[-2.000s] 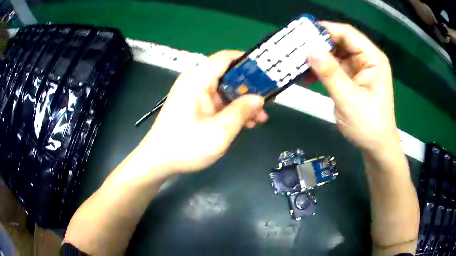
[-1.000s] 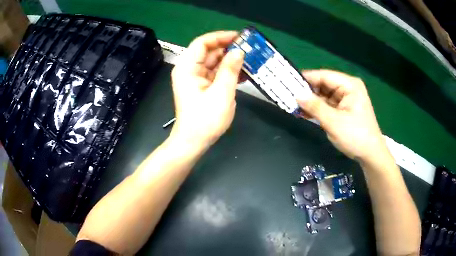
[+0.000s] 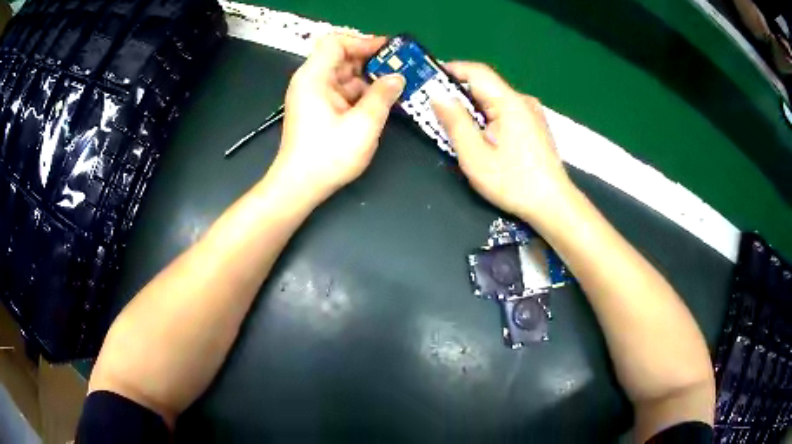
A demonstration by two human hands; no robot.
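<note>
The phone housing (image 3: 478,110), a black frame, holds a blue main board (image 3: 408,66) with a white keypad area (image 3: 425,111). It is held in the air, tilted, above the bench edge. My left hand (image 3: 334,117) grips its upper left end, thumb on the blue part. My right hand (image 3: 499,139) grips its lower right end, thumb lying over the white keypad area and hiding part of it. The fingers behind the housing are mostly hidden.
Spare boards (image 3: 525,277) lie in a cluster on the dark green mat (image 3: 347,347). Tweezers (image 3: 254,132) lie partly behind my left hand. Glossy black trays (image 3: 78,165) stand at left, others (image 3: 764,347) at lower right. A white rail (image 3: 608,165) borders the green belt (image 3: 608,78).
The board and housing turned from pointing up right to pointing down right. My right hand moved left, with its thumb now further over the keypad area. The camera view has also shifted.
</note>
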